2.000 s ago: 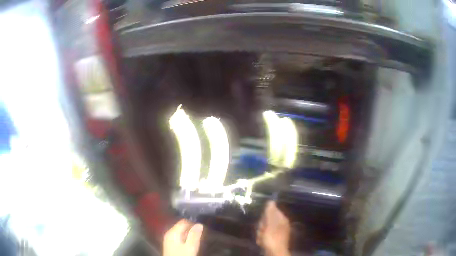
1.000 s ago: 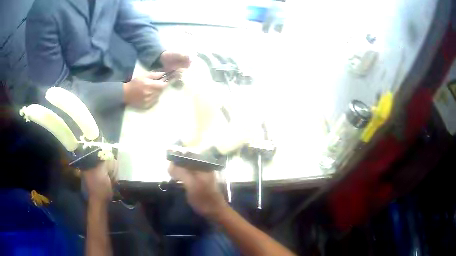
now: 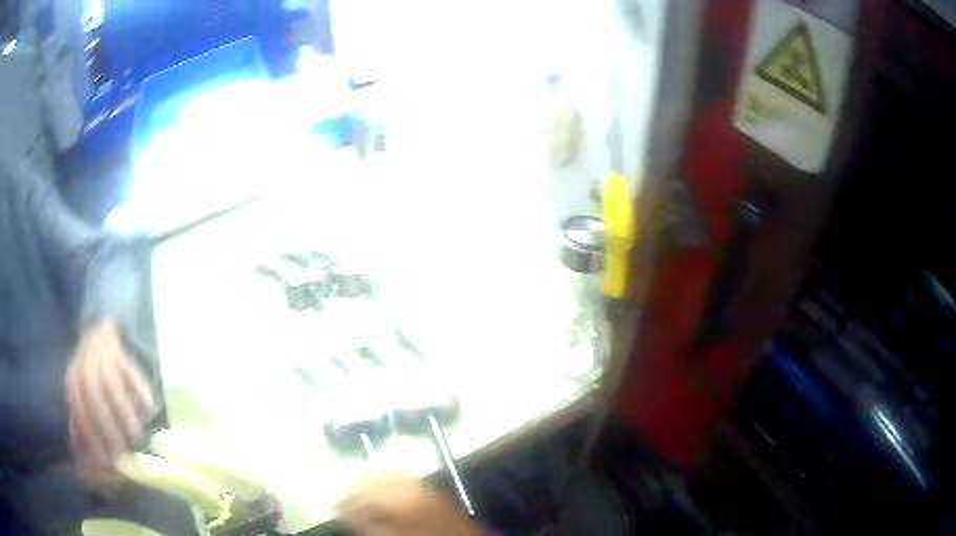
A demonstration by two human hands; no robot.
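Note:
Pale-yellow curved mouldings lie at the bottom left, with a thin runner and a dark metal block at their end. Part of them is cut off by the lower edge. My right hand is blurred at the bottom centre, right of that block; whether it holds anything cannot be told. My left hand is not in view. A dark metal insert with slim steel rods lies at the bench's front edge, its rods pointing towards me. Another dark insert lies farther back.
A coworker's hand is beside the mouldings at the left. A glaring white bench has a blue tray behind it. A yellow tool and a round dark-rimmed object are at the right edge, beside the red door.
The view has turned from the machine opening to the bench, then further right. My left hand has left the picture. My right hand is lower, and the block seen at it is no longer clearly there.

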